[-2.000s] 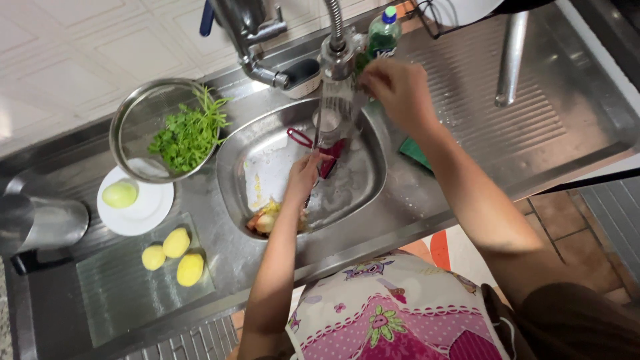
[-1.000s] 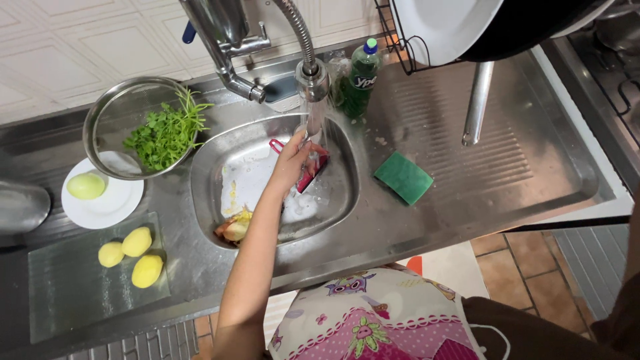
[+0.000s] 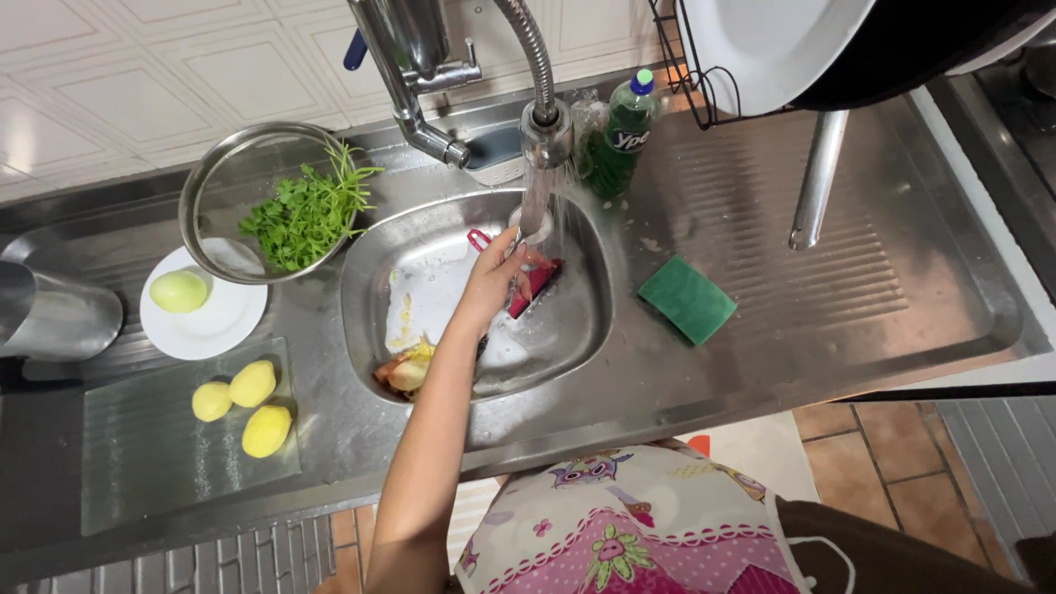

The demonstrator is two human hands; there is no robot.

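My left hand (image 3: 495, 285) is closed around a slim metal utensil (image 3: 518, 247), whose upper end is under the running water of the spray faucet (image 3: 546, 140); its exact kind cannot be told. Below and beside my fingers, a red squeegee-like tool (image 3: 536, 289) lies in the steel sink basin (image 3: 355, 330), its looped red handle showing left of the hand. Food peelings (image 3: 408, 369) rest in the basin's near left corner. My right hand is out of view. A green scouring sponge (image 3: 687, 300) lies on the counter right of the basin.
Left of the sink are a metal bowl (image 3: 191, 214) of green herbs (image 3: 301, 216), a white plate (image 3: 239, 318) with a peeled onion (image 3: 179, 291), a glass board (image 3: 148, 462) with several peeled potatoes (image 3: 266, 431), and a metal pitcher (image 3: 78, 318). A detergent bottle (image 3: 623, 136) and dish rack (image 3: 701, 103) stand right.
My right hand, near the faucet two seconds ago, has left the view. My left hand stays in the basin under the faucet with the utensil. The sponge now shows fully.
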